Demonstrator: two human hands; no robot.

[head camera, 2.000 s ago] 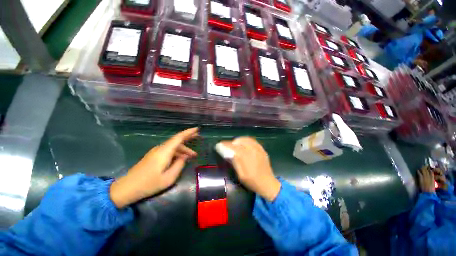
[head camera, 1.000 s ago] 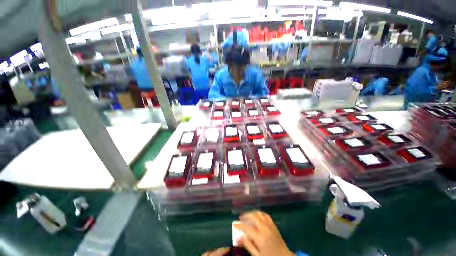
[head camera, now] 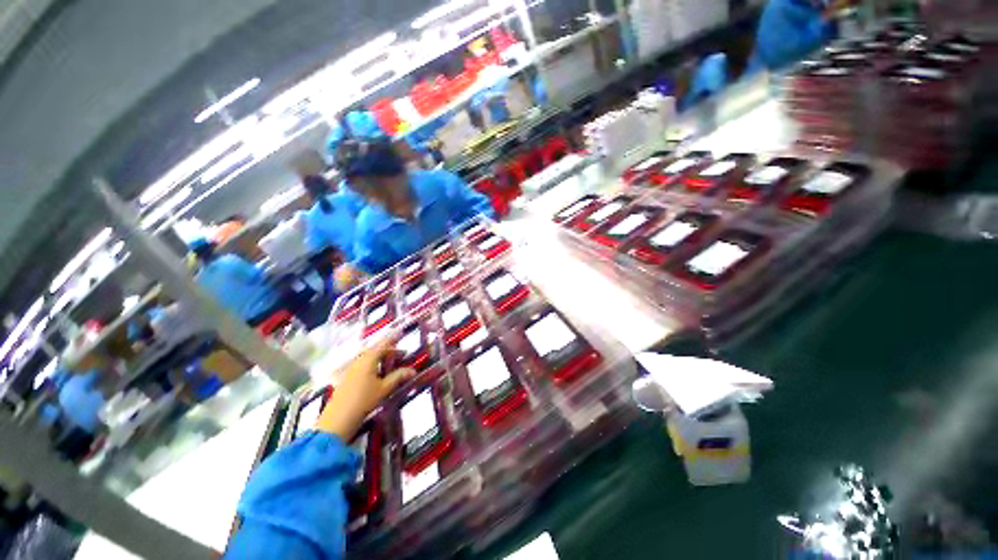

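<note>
My left hand (head camera: 361, 391) reaches from the lower left over the near clear tray (head camera: 558, 432). Its fingers and thumb are at the near end of a red-and-black device (head camera: 408, 345) with a white label. Blur hides whether they grip it. Other labelled devices, such as one in the near row (head camera: 491, 377), lie in the tray pockets. My right hand is not in view. The corner of a white piece (head camera: 534, 549), card or wipe, shows at the bottom edge.
A white bottle (head camera: 717, 462) with a white wipe (head camera: 706, 383) on top stands right of the tray. More device trays (head camera: 810, 235) are stacked behind. Shiny film scraps (head camera: 851, 520) lie on the green bench at lower right. A person in blue sits beyond the trays.
The view has swung and tilted. My left hand has moved out over the tray. My right hand, seen before with a white piece, has left the picture.
</note>
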